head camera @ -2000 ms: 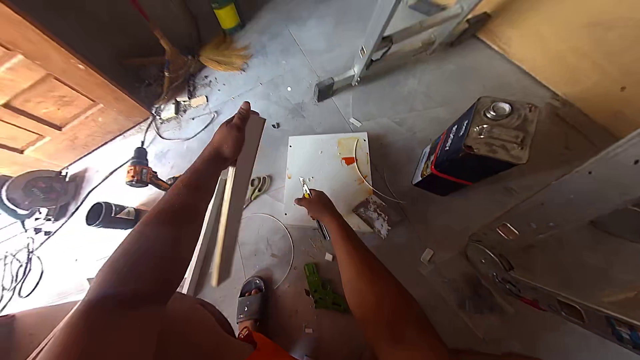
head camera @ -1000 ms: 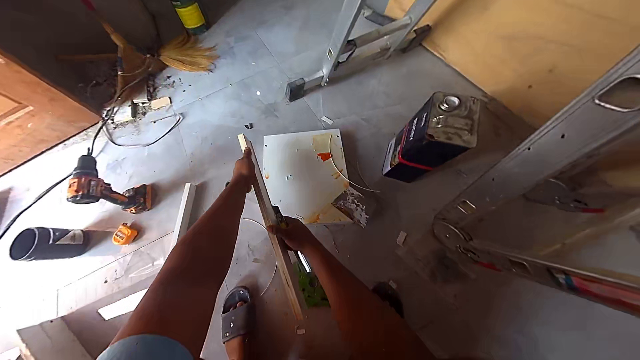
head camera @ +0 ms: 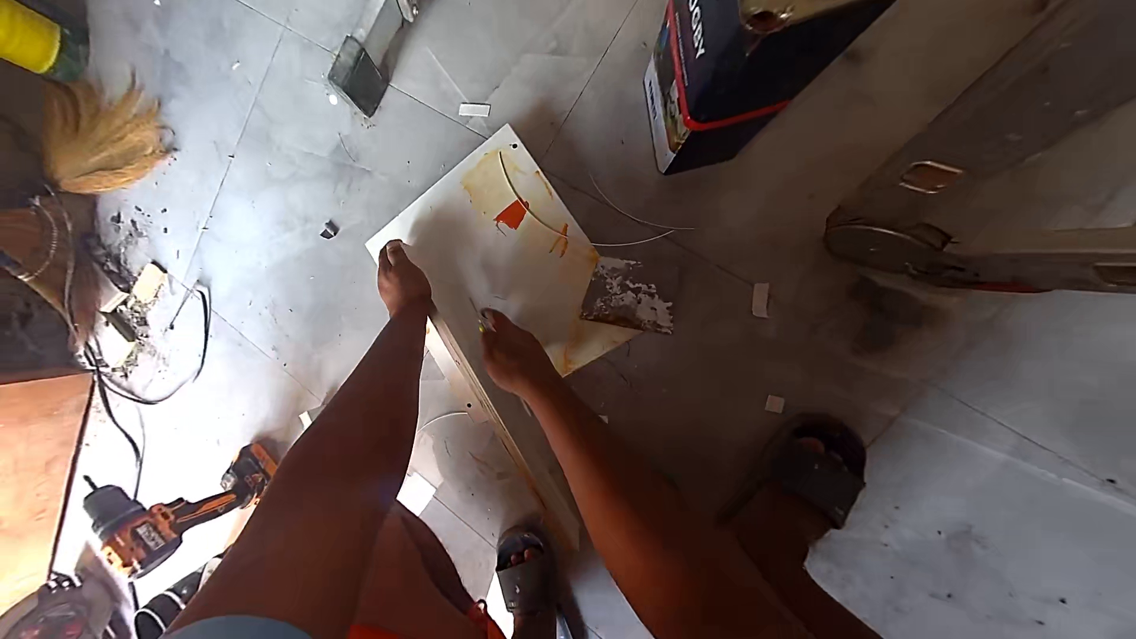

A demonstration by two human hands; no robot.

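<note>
My left hand grips the far end of a long narrow wooden board, which slants down toward my feet. Beneath that end lies a white square panel with yellow stains and an orange patch. Over the board, my right hand closes around a small tool with a bit of yellow, possibly a utility knife; the fingers hide most of it. A flat plate smeared with white rests at the panel's right edge. Thin curved strips lie across the panel and floor.
An orange and black cordless drill lies at lower left, below a black cable and a straw broom. A metal can stands at upper right. Aluminium ladder parts are at right. My sandalled feet flank the work.
The board has gone from beside the panel to lying partly over it. My right hand has moved from the panel onto the board. The view has moved closer and turned.
</note>
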